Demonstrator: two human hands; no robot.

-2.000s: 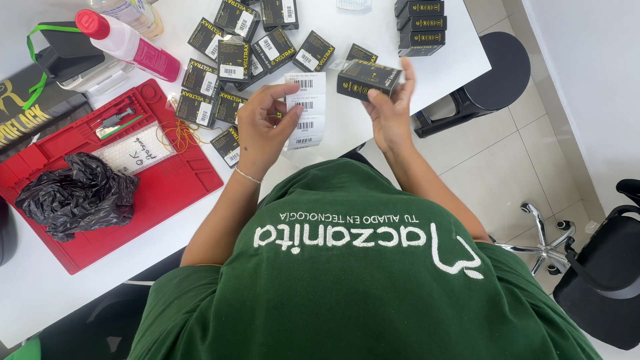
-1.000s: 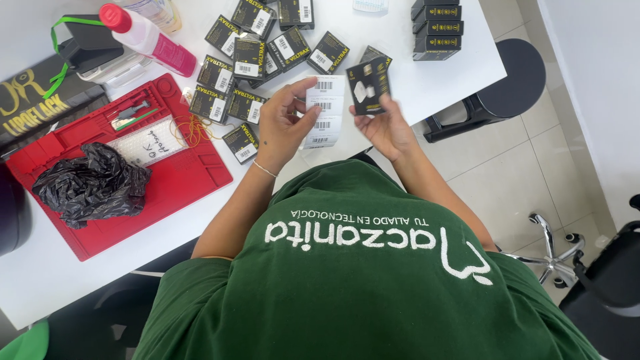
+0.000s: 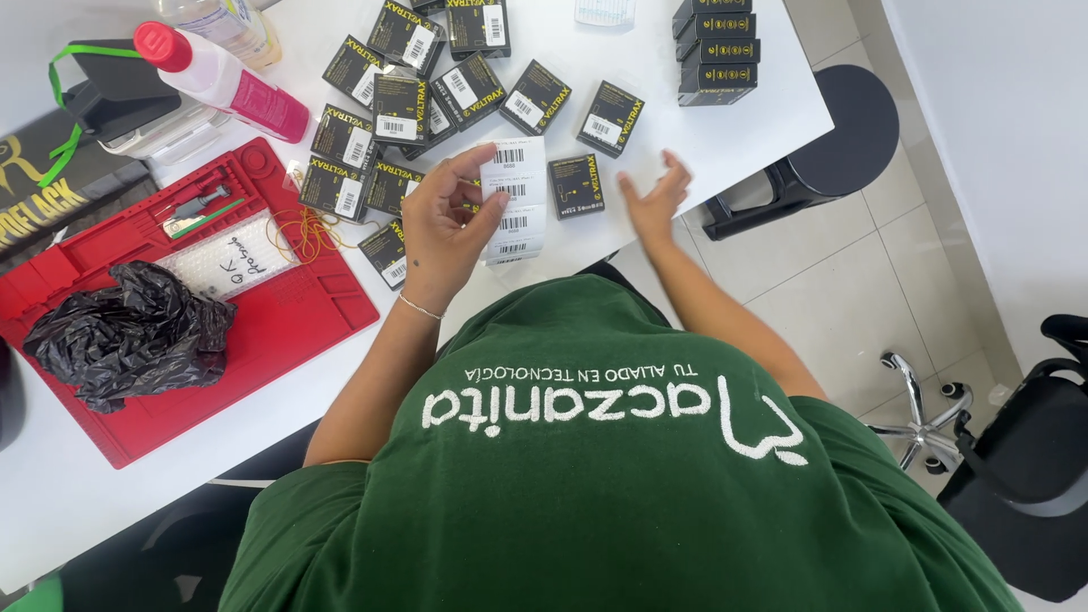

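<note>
My left hand [image 3: 455, 217] pinches a strip of white barcode labels [image 3: 514, 221] between thumb and fingers. On the white table just right of the strip lies a small black and yellow box [image 3: 577, 187] with no barcode label on the face that shows. My right hand [image 3: 656, 200], slightly blurred, is to the right of that box, fingers apart and holding nothing. Above it rests another such box [image 3: 610, 118] bearing a white barcode label. Several more labelled boxes [image 3: 399, 110] lie in a loose heap beyond my left hand.
A stack of black boxes [image 3: 718, 72] stands near the table's right edge. At left are a red work mat [image 3: 340, 297], a crumpled black plastic bag [image 3: 132, 336], a bubble-wrap packet [image 3: 229, 255] and a pink bottle with a red cap [image 3: 221, 81]. A black stool [image 3: 841, 127] stands beyond the table edge.
The black box that my right hand held now lies on the table beside the label strip, and that hand has let go and is apart from it. My left hand still holds the strip.
</note>
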